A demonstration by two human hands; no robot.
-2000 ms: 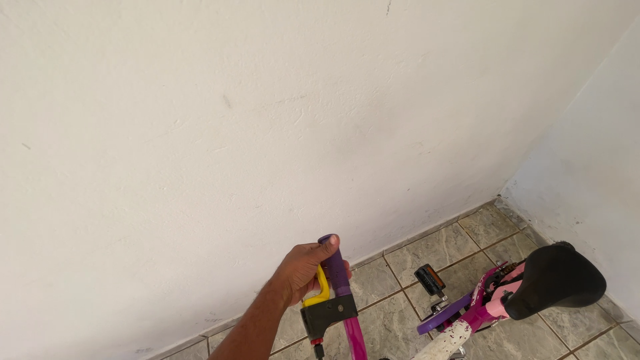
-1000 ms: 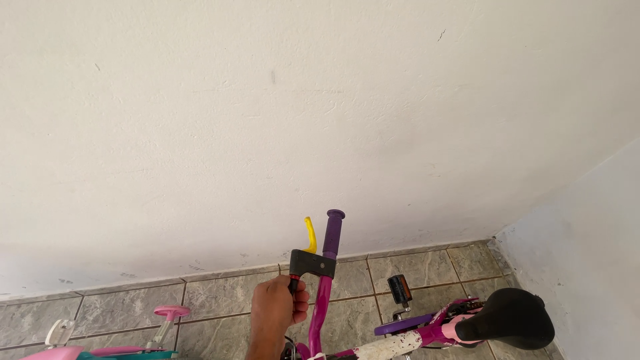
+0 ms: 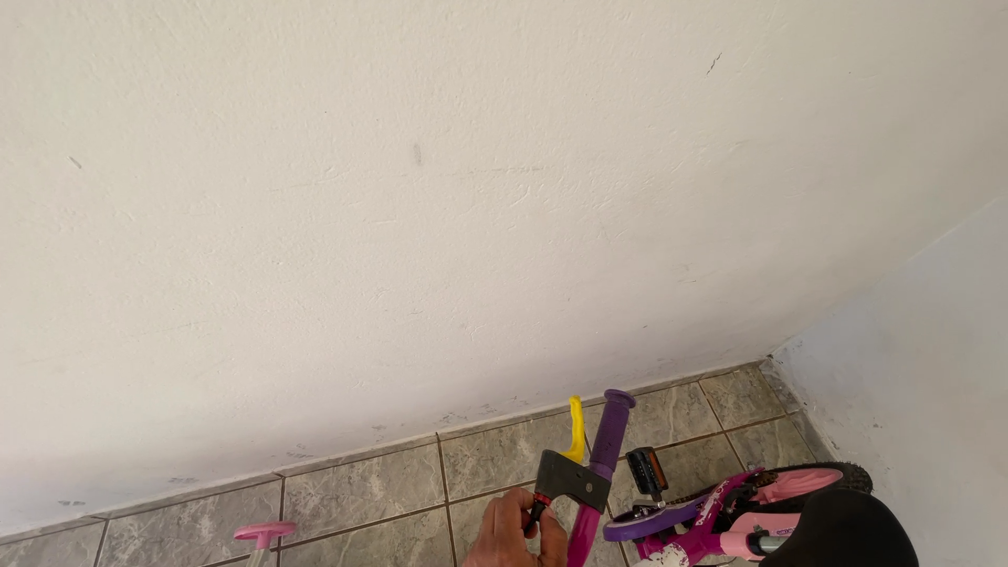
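At the bottom centre, my left hand pinches the black and red cable adjuster that comes out of the black brake lever bracket. A yellow brake lever rises from this bracket beside the purple handlebar grip. Below the bracket runs the magenta handlebar. To the right are the bicycle's black pedal, purple chain guard, pink and magenta frame and black saddle. My right hand is not in view.
A white wall stands in front and meets another wall at the right corner. Grey floor tiles lie below. A pink T-shaped part stands at the lower left, and a black tyre lies near the right corner.
Two seconds ago my left hand was around the purple grip and yellow lever; by one second ago it had moved down to the cable adjuster, where it remains. The view has shifted.
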